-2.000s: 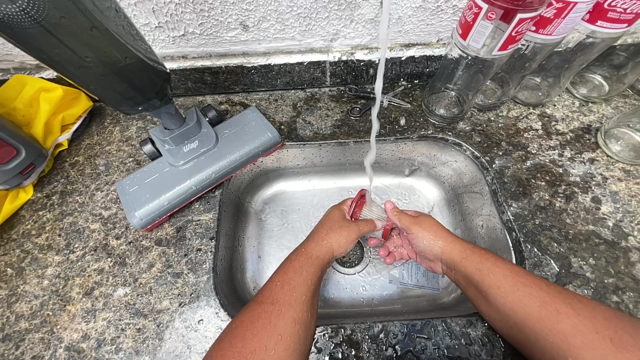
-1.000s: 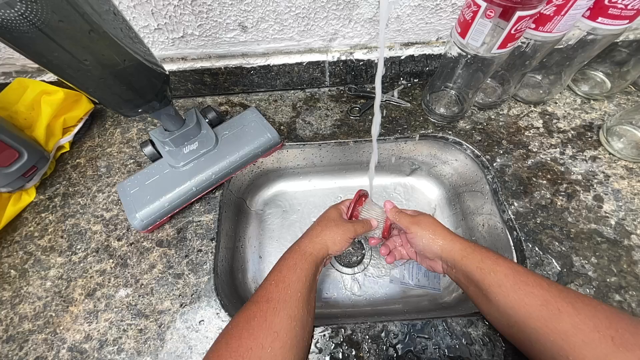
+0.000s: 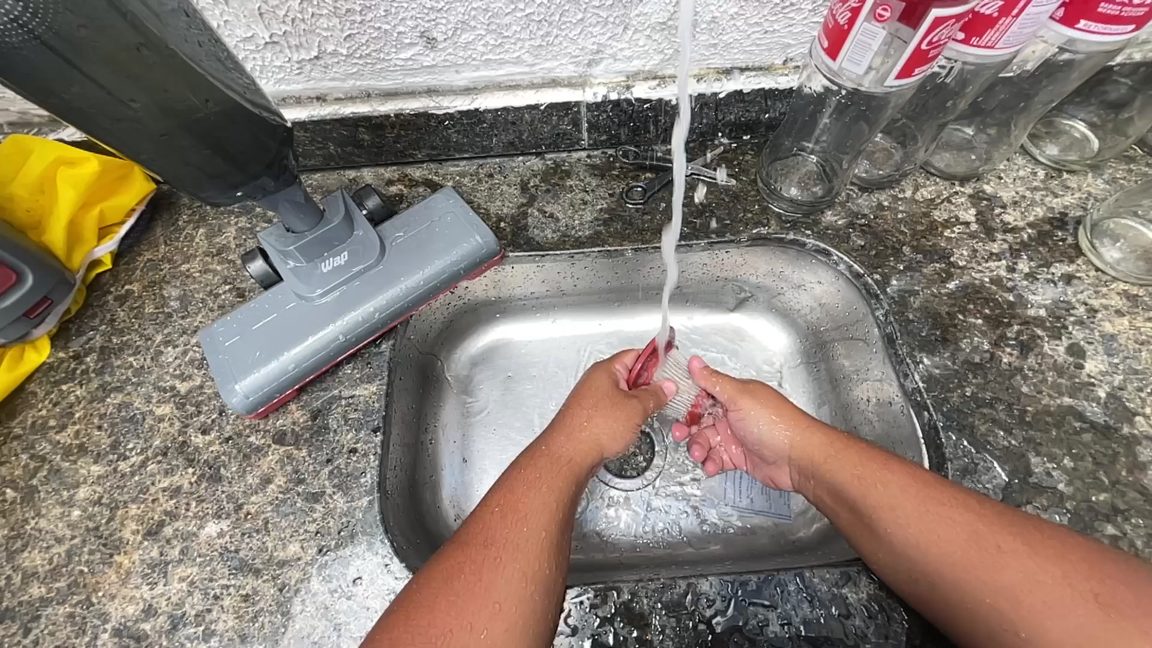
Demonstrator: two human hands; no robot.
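Note:
A small pleated filter with red ends (image 3: 681, 385) is held between my hands over the steel sink (image 3: 504, 540), just above the drain strainer (image 3: 633, 457). My left hand (image 3: 612, 405) grips its red rim at the left. At its right end, my right hand (image 3: 742, 418) holds it between thumb and fingers, the palm turned partly up. A stream of water (image 3: 675, 180) falls from above onto the red rim. Both hands are wet. A printed label (image 3: 756, 495) lies on the sink floor beside my right hand.
At the left, a grey vacuum floor head (image 3: 351, 297) rests on the granite counter (image 3: 117, 504) by a yellow cloth (image 3: 72, 198). Scissors (image 3: 670, 175) lie behind the sink. Several glass Coca-Cola bottles (image 3: 810, 135) stand at the back right, and another glass base (image 3: 1125, 236) is at the right edge.

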